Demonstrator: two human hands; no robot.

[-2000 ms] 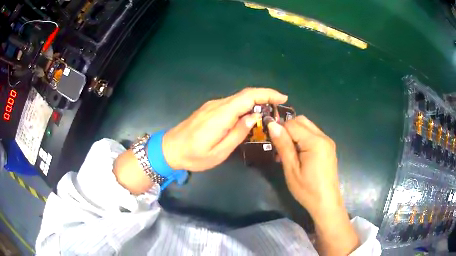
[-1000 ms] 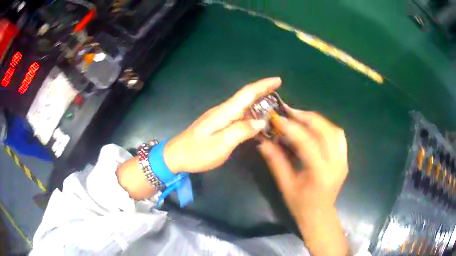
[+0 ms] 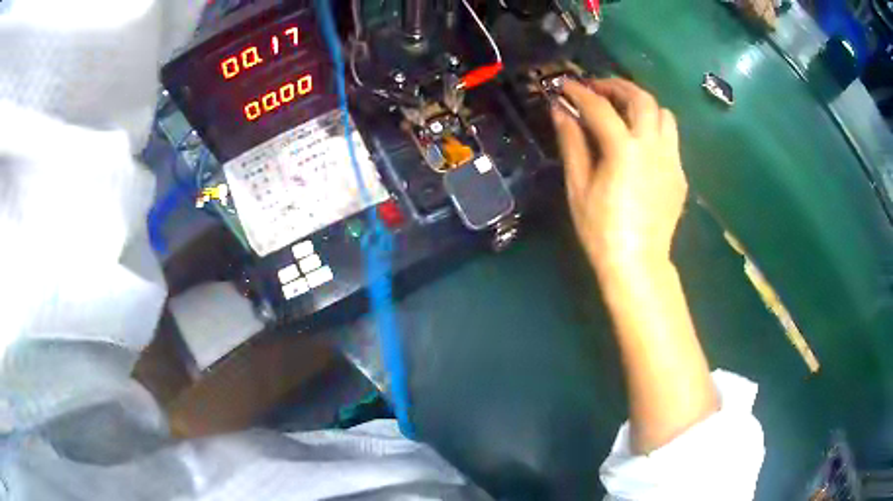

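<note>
My right hand (image 3: 627, 166) is at the black test fixture. Its thumb and forefinger are pinched at a small open watch housing (image 3: 550, 82) at the fixture's right work position; the fingers partly hide it. My left hand is out of the picture; a white sleeve shows at the left. At the fixture's other position, an open housing (image 3: 436, 130) sits in the nest, joined by an orange flex cable (image 3: 454, 151) to a grey display screen (image 3: 480, 193) folded out toward me.
The digital readout (image 3: 266, 68) shows two red rows. A blue cord (image 3: 382, 294) hangs across the fixture front. A red-tipped clamp handle (image 3: 480, 75) stands above the nest. A small dark part (image 3: 718, 89) lies on the green mat, behind the yellow tape (image 3: 774, 303).
The view has turned left to the fixture. My right hand has moved from the mat to the fixture's right position. My left hand has left the picture.
</note>
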